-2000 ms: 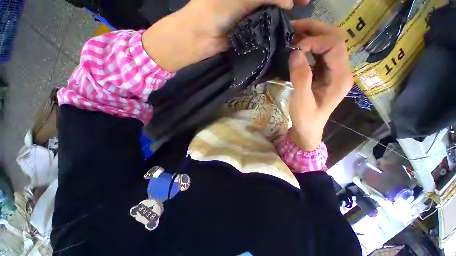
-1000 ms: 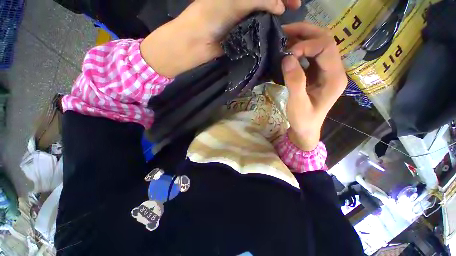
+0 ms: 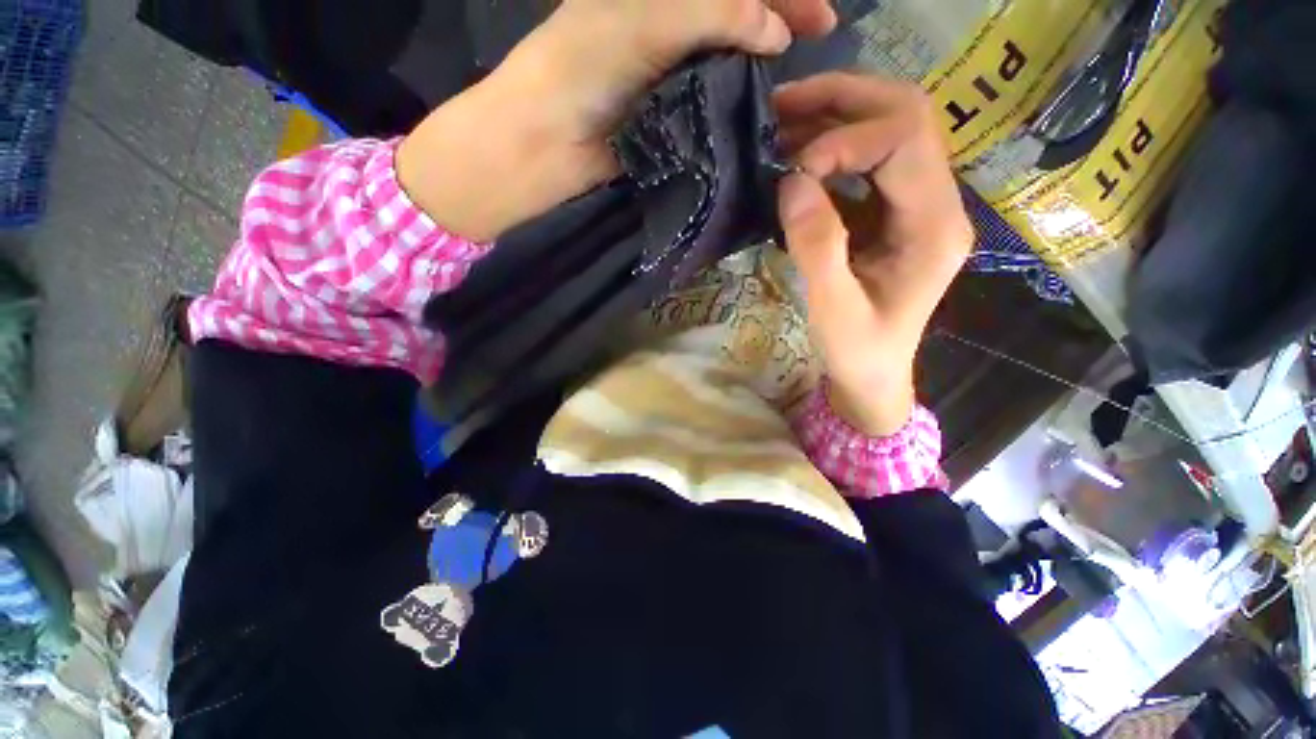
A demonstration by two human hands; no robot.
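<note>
My left hand point(image 3: 613, 72), bare with a pink checked sleeve, grips a bunched dark fabric piece point(image 3: 693, 152) near the top centre. Pale stitching runs along its gathered edges. The rest of the cloth hangs in folds beneath my left wrist, in front of the patterned apron. My right hand point(image 3: 873, 231) is at the right edge of the bunch, thumb and forefinger pinched together at the fabric's edge. A small pale thread or stitch shows at these fingertips. The other fingers are curled, and what lies inside the pinch is hidden.
Yellow tape marked PIT point(image 3: 1111, 173) crosses the table edge at upper right, by a dark cable-like object. A dark cloth pile point(image 3: 1227, 246) lies at far right. More dark cloth point(image 3: 347, 51) is at upper left, near a blue crate point(image 3: 29, 101). A bright lit area shows lower right.
Both hands and the held fabric have shifted slightly left in the picture. The grip and the pinch look much the same.
</note>
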